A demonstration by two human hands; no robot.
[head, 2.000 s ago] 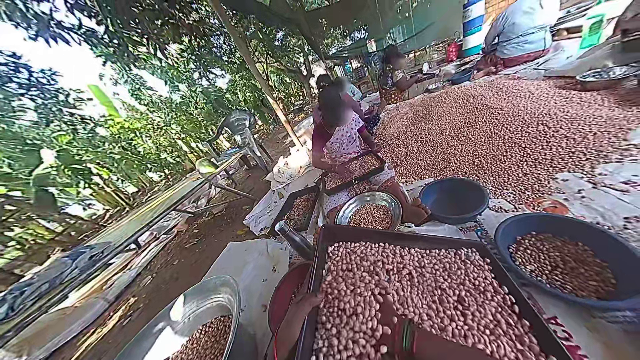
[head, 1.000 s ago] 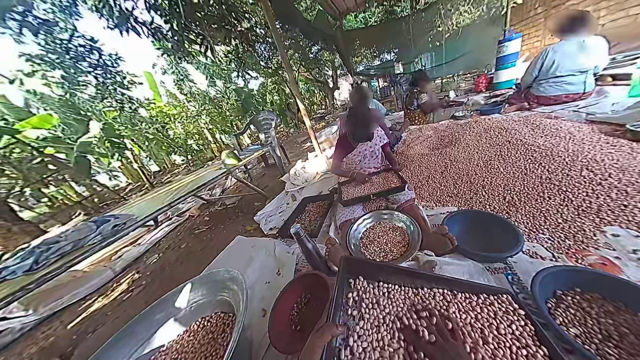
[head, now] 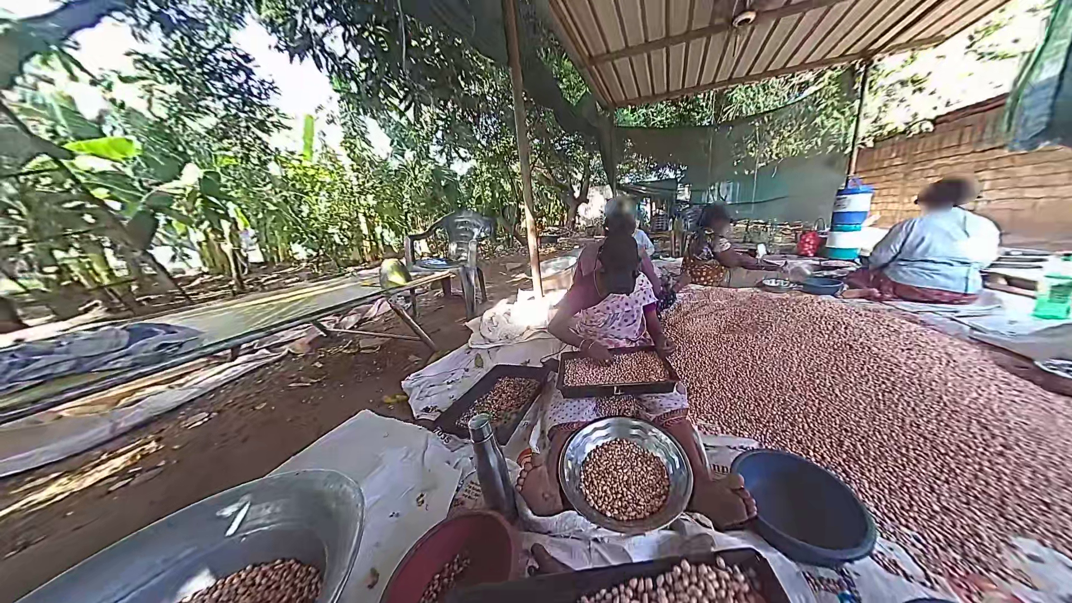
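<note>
Neither of my hands can be made out. At the bottom edge lies a dark tray (head: 766,578) of pale pinkish nuts or seeds, mostly cut off by the frame. A small dark shape, a toe or fingertip, shows just beyond its far rim; I cannot tell which. Left of the tray stands a dark red bowl (head: 490,536) with some nuts low inside. A large metal basin (head: 335,511) with more nuts fills the bottom left corner. Beyond the tray is a steel bowl (head: 574,469) of nuts, between a seated co-worker's feet, with a metal flask (head: 492,469) upright beside it.
The co-worker (head: 615,314) has both hands at a dark tray (head: 620,389) of nuts; another dark tray (head: 469,402) lies beside. A blue-grey tub (head: 804,502) stands by a big nut heap (head: 837,368). Other people sit behind. A wooden pole (head: 526,151) and low bench frame are further off.
The view has levelled and tilted up, so the near tray now shows only at the bottom. My hands, earlier at that tray, have left view. The co-worker still works at the other tray.
</note>
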